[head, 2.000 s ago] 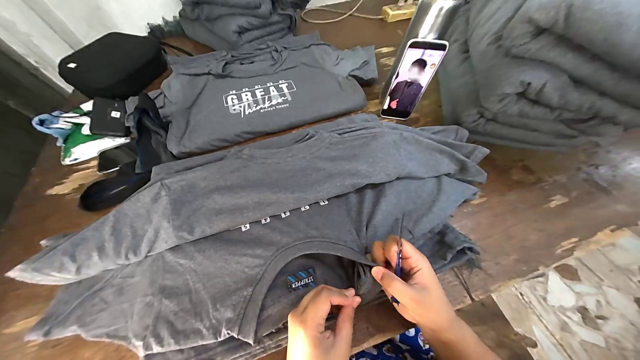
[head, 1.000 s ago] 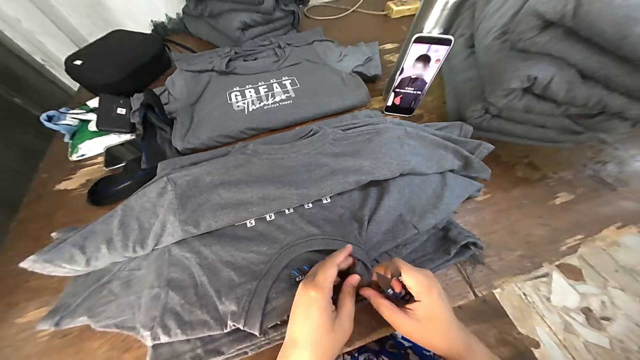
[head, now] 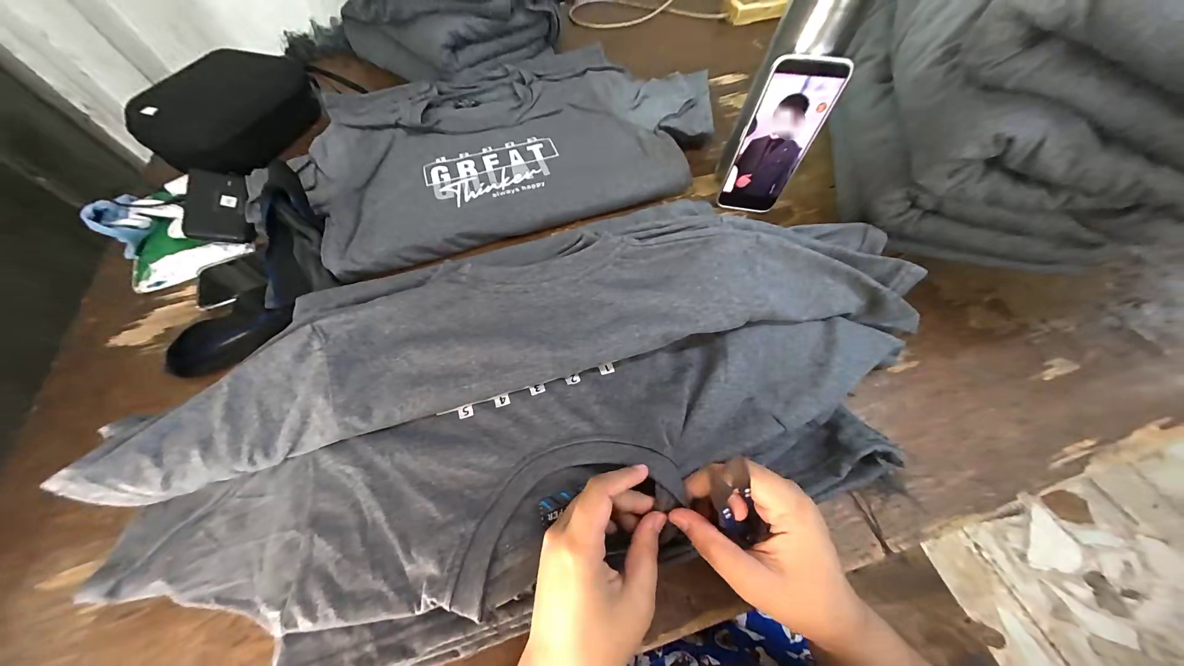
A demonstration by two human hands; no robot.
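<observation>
A stack of grey T-shirts (head: 398,518) lies spread before me, the top one with its round neckband (head: 518,481) toward me and a dark neck label (head: 555,507) inside. At the neckband's right side, my left hand (head: 601,555) pinches the fabric between thumb and fingers. Touching it at the fingertips, my right hand (head: 777,546) also grips the band's edge. A small dark tool (head: 737,499), seemingly thread snips, is tucked in my right hand, partly hidden by the fingers. Small white printed numbers run across the shirt above the collar.
Behind the stack lies a folded grey printed T-shirt (head: 509,176). A smartphone (head: 786,134) leans on a metal bottle (head: 819,28), beside a large grey fabric pile (head: 1017,139) at right. A black case (head: 222,111), a black pouch (head: 217,205) and dark straps (head: 227,338) sit at left.
Two seconds ago the tool's blades pointed up from my right hand; now they are mostly covered by its fingers. Both hands have come together at the neckband.
</observation>
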